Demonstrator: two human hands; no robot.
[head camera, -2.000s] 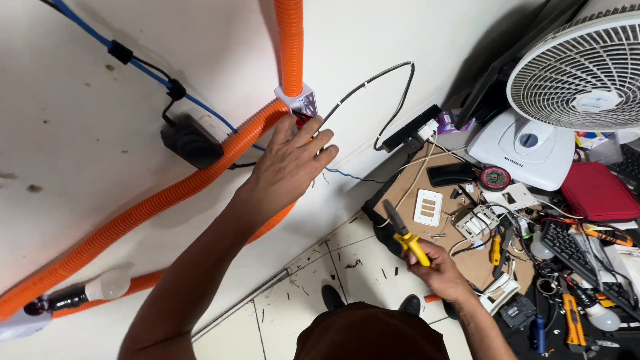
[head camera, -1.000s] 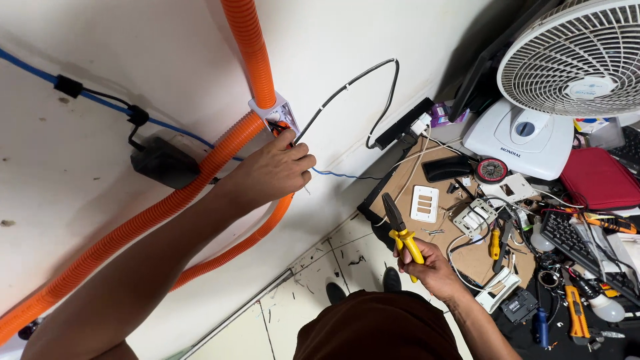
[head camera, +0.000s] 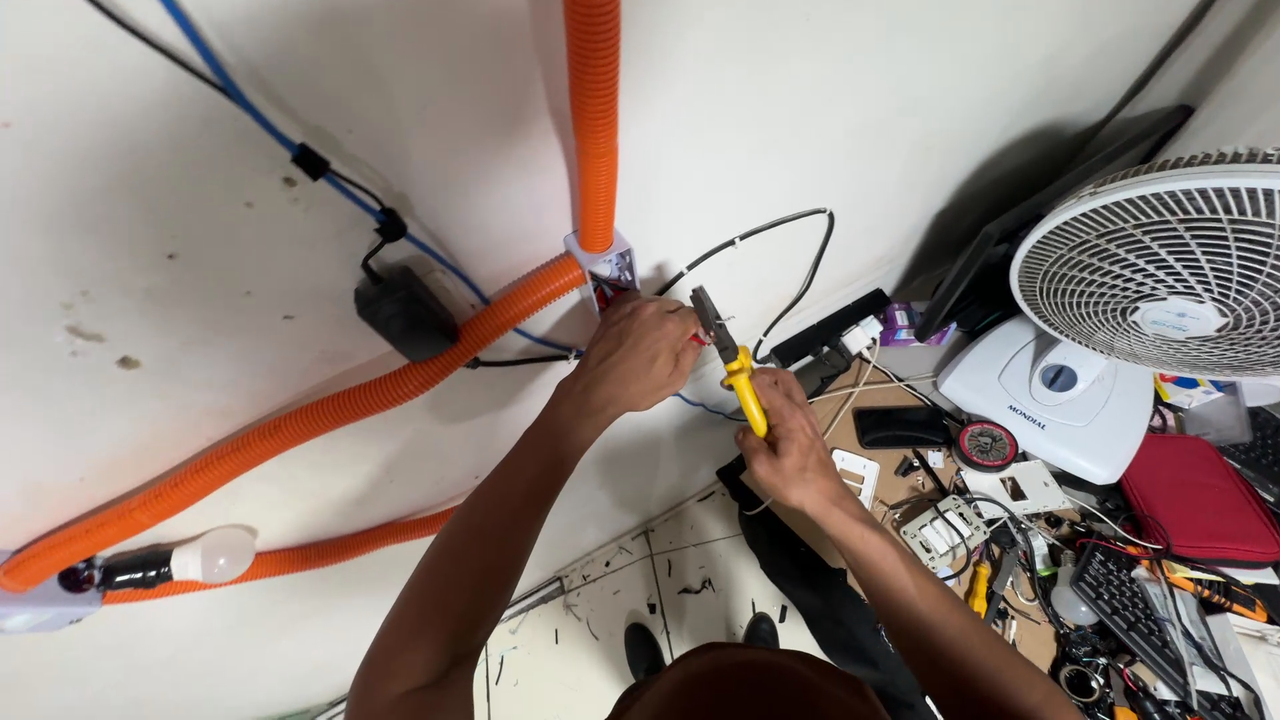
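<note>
Just below a wall-mounted electrical box (head camera: 606, 262), my left hand (head camera: 640, 352) pinches wires (head camera: 699, 340), one of them red; its fingers partly hide the box opening. My right hand (head camera: 795, 435) grips yellow-handled pliers (head camera: 738, 368), whose jaws are at the bare wire ends beside my left fingertips. Whether the jaws are closed on a wire I cannot tell. Orange corrugated conduit (head camera: 593, 120) enters the box from above, and another length (head camera: 330, 425) comes in from the left. A black cable (head camera: 828, 240) loops out from near my left hand.
A black adapter (head camera: 405, 312) hangs on the wall with a blue cable (head camera: 430, 247). At right, a cluttered table holds a white fan (head camera: 1060, 395), a red case (head camera: 1200, 500), a keyboard (head camera: 1130, 610), a switch module (head camera: 943, 537) and a cover plate (head camera: 855, 474). A light bulb (head camera: 215, 556) is at lower left.
My right hand has brought the pliers from over the table up to my left hand. My left hand has drawn slightly off the box, now showing wire ends at its fingertips.
</note>
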